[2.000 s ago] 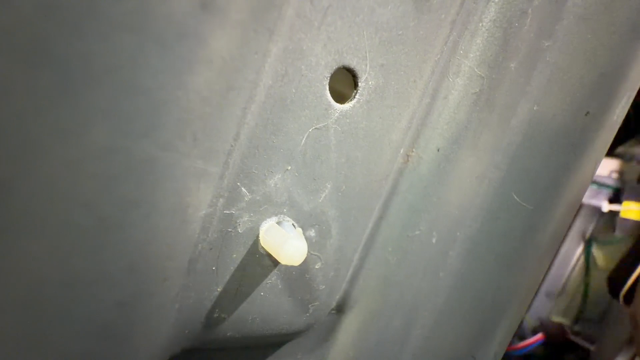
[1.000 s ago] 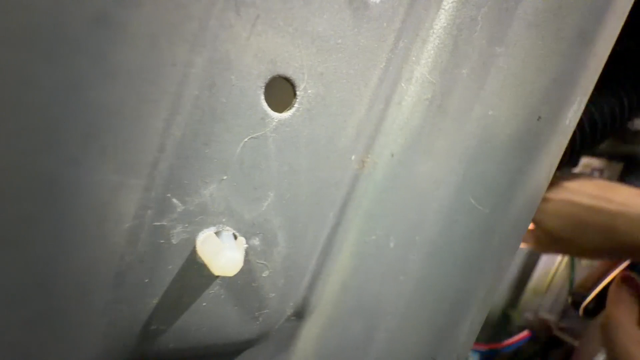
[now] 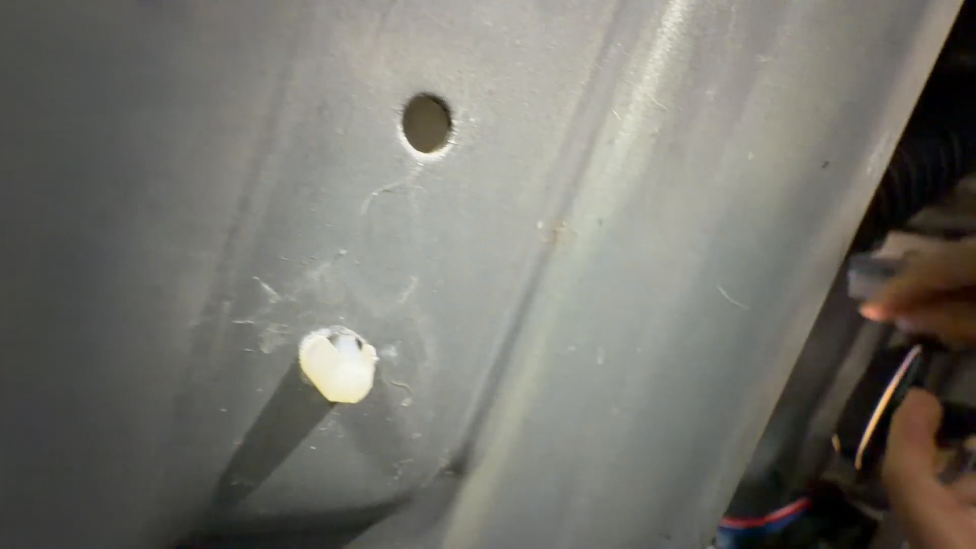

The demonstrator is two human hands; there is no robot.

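Note:
At the right edge are two bare hands, partly cut off and blurred. The upper one, seemingly my right hand [image 3: 934, 293], pinches a small grey piece [image 3: 873, 276] between its fingers. Below it, seemingly my left hand [image 3: 919, 457] has its thumb raised beside a thin, brightly lit wire or strip [image 3: 888, 408]; whether it grips anything cannot be told. Both are beyond the edge of a grey sheet-metal panel [image 3: 648, 305]. In the panel are a round hole [image 3: 427, 123] and a whitish plastic plug or clip [image 3: 339, 366] casting a long shadow.
A dark corrugated conduit [image 3: 919, 171] runs behind the panel's right edge, above the hands. Red and blue wires [image 3: 766, 520] lie at the lower right. The panel's slanting edge separates its broad ridged face from this dark wiring space.
Both hands have come into view at the right since the earliest frame. The grey piece now shows in the upper hand's fingers. The view has shifted somewhat.

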